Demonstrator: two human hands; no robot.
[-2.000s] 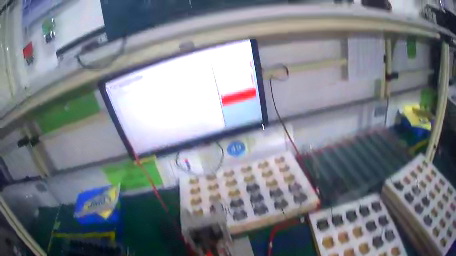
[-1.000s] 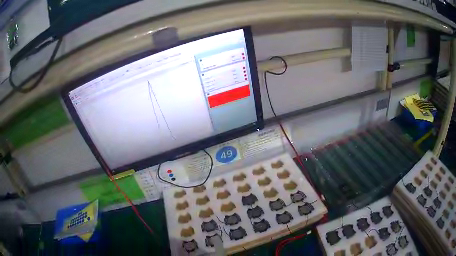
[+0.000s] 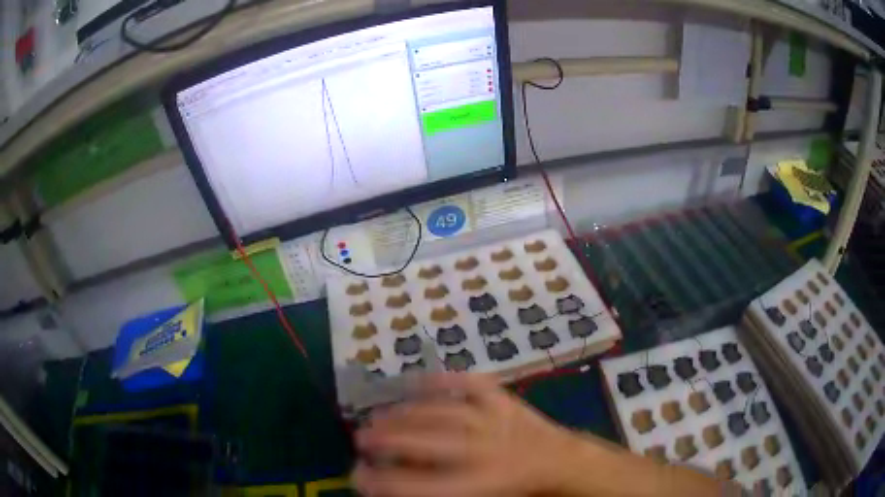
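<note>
My right hand (image 3: 446,442) reaches in from the lower right and is blurred. It covers most of the silver test fixture (image 3: 383,386), whose top edge shows just above the fingers. Whether the fingers hold anything is hidden. My left hand is not in view. The monitor (image 3: 320,126) shows a peaked curve and a green box at its right. A white foam tray (image 3: 344,337) stands behind the fixture, with dark parts in its nearer cut-outs and tan empty ones elsewhere.
A second foam tray (image 3: 621,417) lies right of my hand. Stacked foam trays (image 3: 767,374) stand farther right. Clear ribbed trays (image 3: 679,272) are at the back right. A blue box (image 3: 160,349) is back left. A dark tray (image 3: 155,461) lies front left. Red cables run beside the fixture.
My right hand has come into view over the fixture. The monitor box has turned from red to green, with the curve still shown. The camera view has tilted down.
</note>
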